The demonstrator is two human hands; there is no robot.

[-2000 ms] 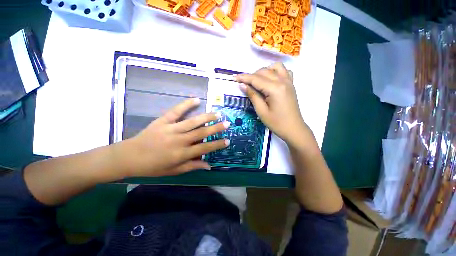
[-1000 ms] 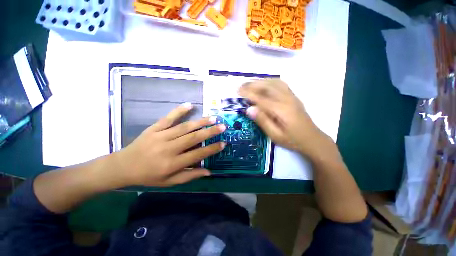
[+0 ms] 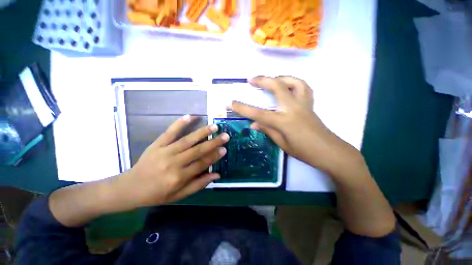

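Note:
The white front housing lies on white paper, its grey-brown panel on the left. The green circuit board sits in the housing's right section. My left hand lies flat with fingers spread, its fingertips on the board's left edge, holding nothing. My right hand is over the board's upper edge and the white part of the housing above it. Its fingers are apart and blurred; whether it holds something small cannot be told. It hides the board's upper right corner.
Two clear trays of orange pieces stand at the back, one left and one right. A pale block with black dots is at the back left. Dark wrapped boards lie at the left edge. Clear bags line the right edge.
My right hand's fingers have spread over the board's upper edge. The dark and light striped strip seen there before no longer shows clearly. The view has shifted; my left hand stays on the board.

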